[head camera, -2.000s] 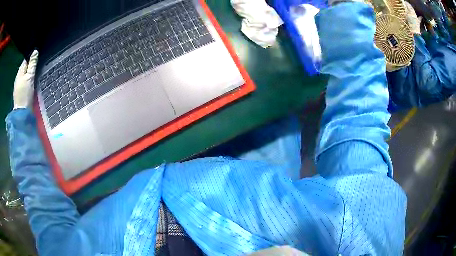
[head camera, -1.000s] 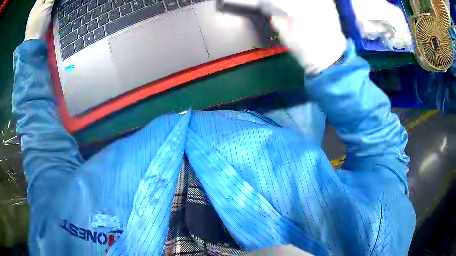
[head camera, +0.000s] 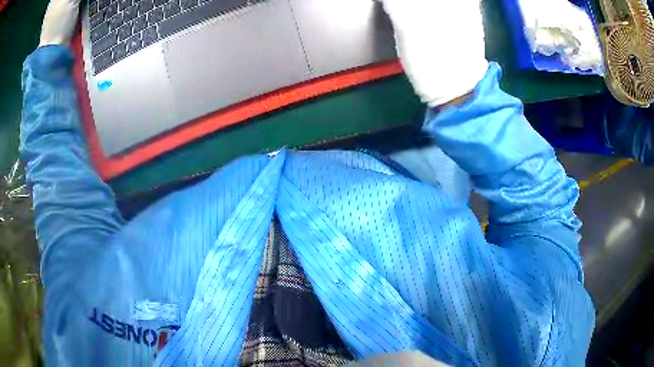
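The silver-grey laptop lies open with its black keys at the top; the upper part is cut off by the frame. It rests on a red carrier whose border shows on the left and near sides. My left hand, in a white glove, is at the laptop's left edge, its fingers cut off by the top edge. My right hand, in a white glove, is at the laptop's right side, covering its near right corner. Its fingers are hidden or out of frame, so its grip cannot be told.
A blue bin with crumpled white wipes stands at the upper right. A beige round ribbed grille is beside it at the right edge. The green mat shows along the carrier's near side.
My right hand has come from the blue bin to the laptop's right side. A grey-and-dark object seen in it one second ago no longer shows. The view has shifted, with less of the laptop visible.
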